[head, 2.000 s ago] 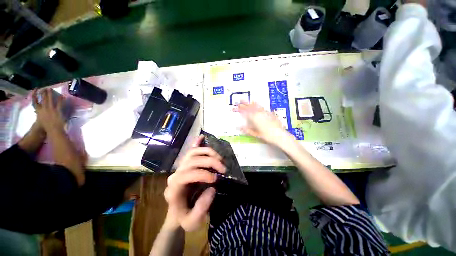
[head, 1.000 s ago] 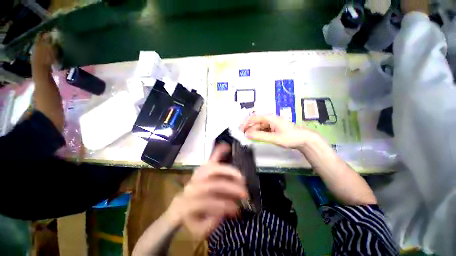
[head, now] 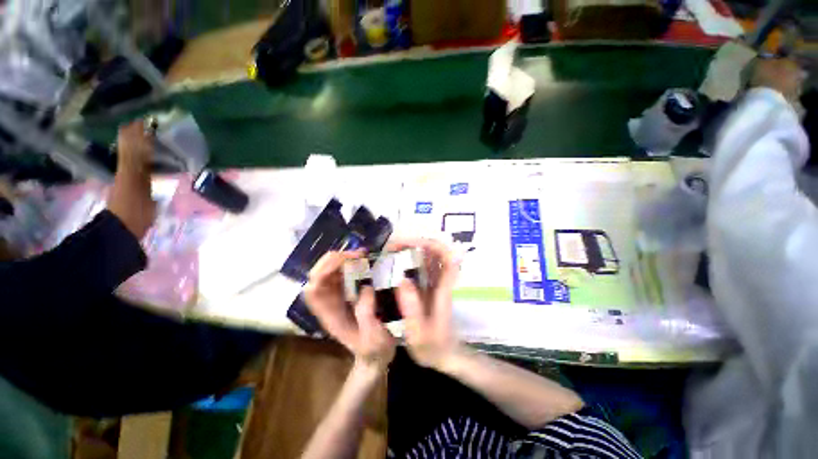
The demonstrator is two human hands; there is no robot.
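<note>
My left hand [head: 348, 309] and my right hand [head: 432, 309] hold a small black retail box [head: 387, 305] between them, over the front of the bench. Pale white pieces show at its top between my fingers; blur hides whether they are flaps or paper. Open glossy black boxes [head: 314, 240] lie just left of and behind my hands, partly covered by my left hand. Small white blocks [head: 320, 170] stand behind them.
The printed sheet [head: 475, 291] covers the bench at right. A black product [head: 221, 190] lies at left. A black box with white paper [head: 507, 99] stands on the green belt [head: 377, 116]. A bagged product [head: 659, 125] is at right. Coworkers' arms [head: 130, 193] [head: 758, 224] reach in on both sides.
My right hand has moved from over the printed sheet to the box, and both hands now hold it over the bench. The view has shifted, showing more of the belt.
</note>
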